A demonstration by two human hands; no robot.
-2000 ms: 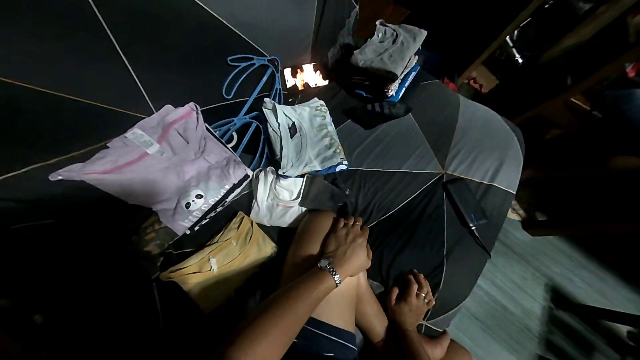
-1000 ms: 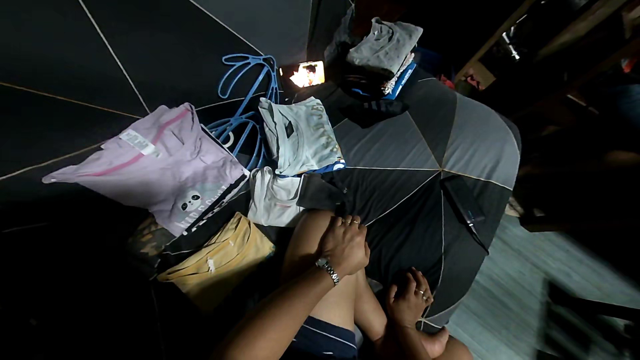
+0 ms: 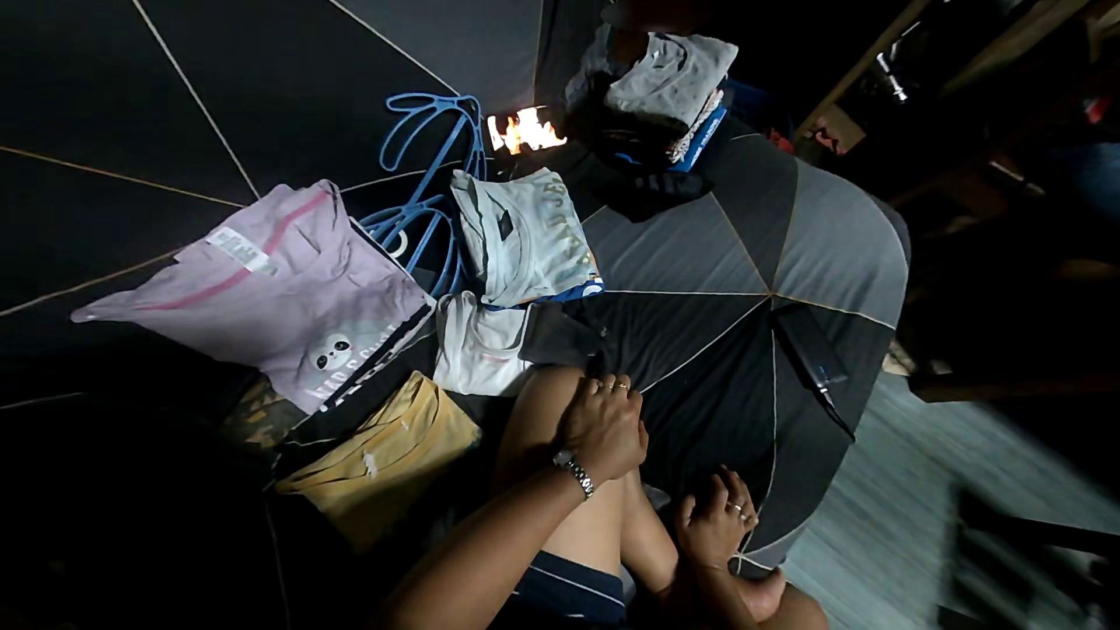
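Note:
My left hand [image 3: 605, 429], with a metal-band watch and a ring, rests on my bent knee and holds no object. My right hand [image 3: 717, 519], also ringed, lies on the dark patterned bed cover [image 3: 700, 385] near my foot, its fingers apart. Close to my knee are a folded white garment [image 3: 483, 346] and a folded yellow shirt [image 3: 394, 455]. A pale printed shirt [image 3: 529, 236] lies folded beyond the white one. Farther left, a lilac shirt [image 3: 289, 289] with a panda print is spread over other clothes, beside blue plastic hangers [image 3: 429, 192].
A stack of folded clothes topped by a grey shirt [image 3: 674, 79] sits at the far side, next to a bright lit screen [image 3: 527, 131]. A black power bank [image 3: 809, 346] with a cable lies near the bed's right edge. The wooden-look floor [image 3: 927, 481] shows beyond.

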